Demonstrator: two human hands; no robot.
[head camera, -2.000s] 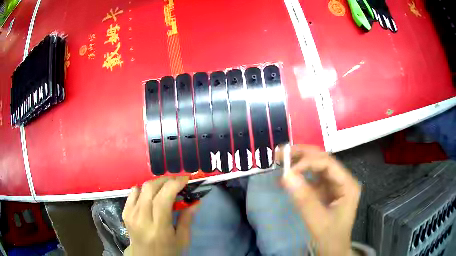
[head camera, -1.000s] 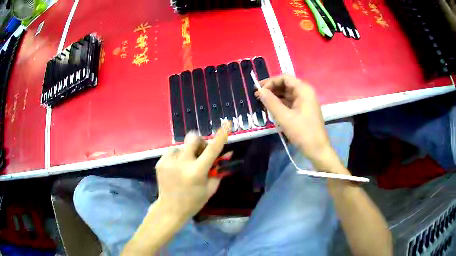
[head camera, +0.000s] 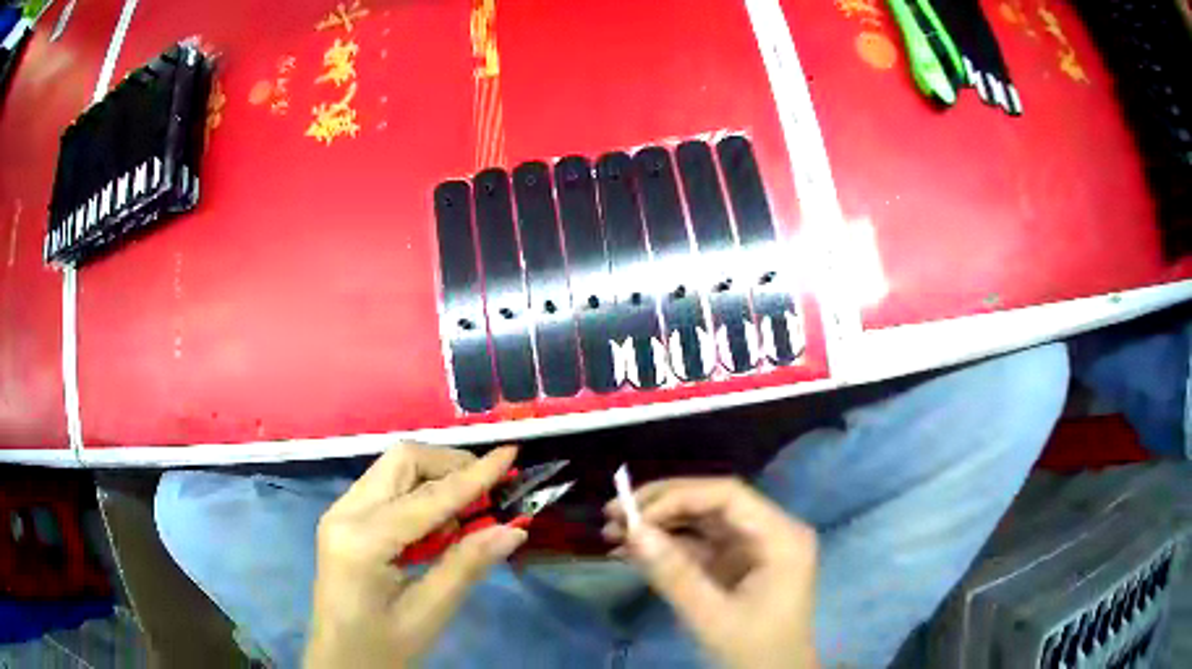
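Black strip parts (head camera: 569, 248) lie side by side in a row on the red table, with white tape pieces (head camera: 688, 353) at the near ends of those on the right. The near ends of the left strips are bare black. My left hand (head camera: 416, 542) holds red-handled snips (head camera: 533, 486), blades parted and pointing right, below the table edge. My right hand (head camera: 719, 555) pinches a strip of white tape (head camera: 629, 497) upright between thumb and finger, just right of the blades. Tape and blades are apart.
A stack of black parts (head camera: 128, 154) with white ends lies at left. A green utility knife (head camera: 926, 50) lies beside loose black pieces (head camera: 980, 59) at upper right. Dark rows of parts stand at the far right edge. A grey slotted tray (head camera: 1085, 614) is at lower right.
Both hands have moved down off the row to over my lap. The left finger has left the strips, and the snips' blades now show clearly. The right hand has brought the tape near the blades.
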